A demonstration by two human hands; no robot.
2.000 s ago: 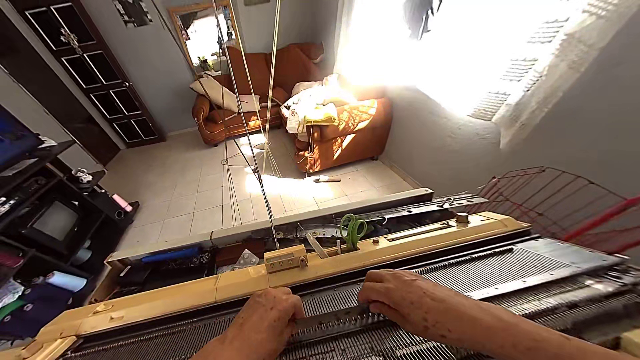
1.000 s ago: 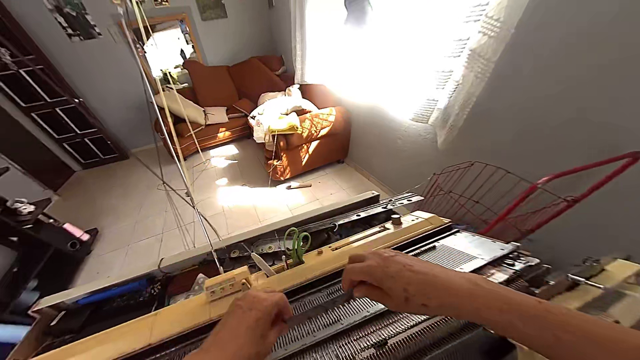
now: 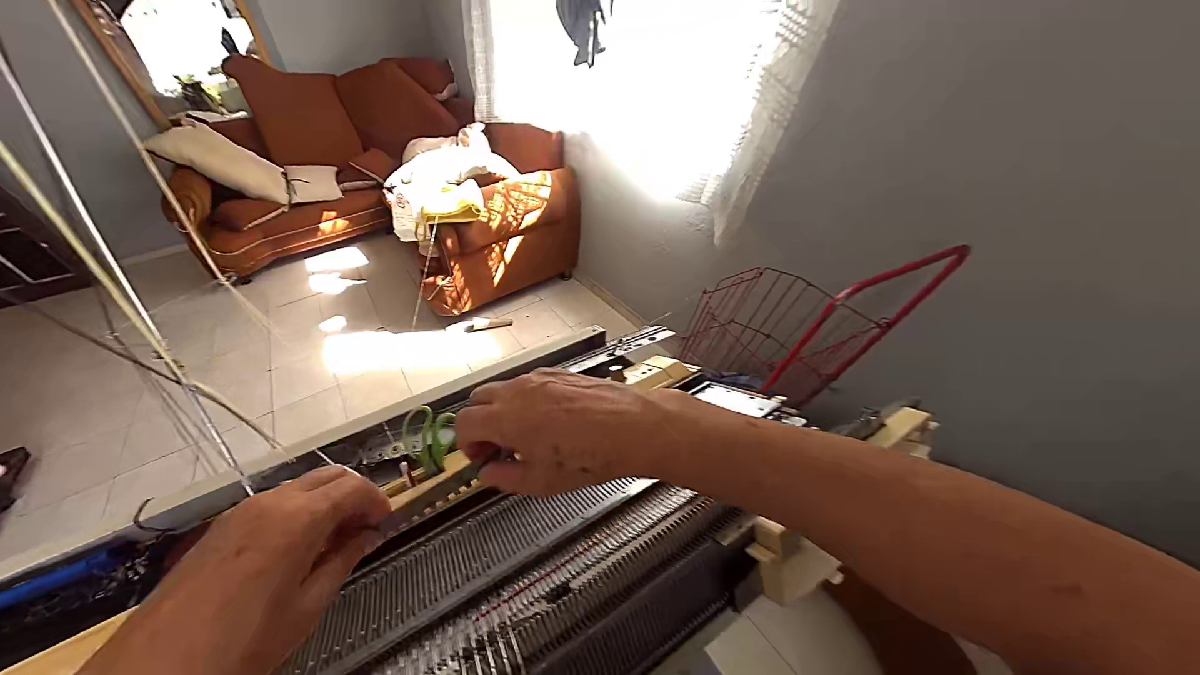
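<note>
A knitting machine with a cream body and rows of metal needles in its needle bed (image 3: 469, 562) fills the lower middle. Above its back edge, my right hand (image 3: 525, 427) has its fingers curled round a small dark piece, mostly hidden by them. My left hand (image 3: 300, 530) is at the left over the cream rail, fingers bent together; something dark shows at its fingertips, but what it holds is unclear. Between the hands, a notched cream edge (image 3: 436, 502) is visible. Green-handled scissors (image 3: 429, 439) stand just behind it, beside my right fingers.
Yarn strands and a thin metal rod (image 3: 155, 333) rise at left. A blue item (image 3: 61, 583) lies in the tray behind the machine. A red wire cart (image 3: 759, 323) stands at the right, by the wall. Beyond are an orange sofa (image 3: 309, 234) and an armchair (image 3: 511, 230) with cloths.
Both hands have moved from over the needle bed to the machine's back rail. The dark strip seen between them earlier no longer shows clearly. The view has swung right and closer.
</note>
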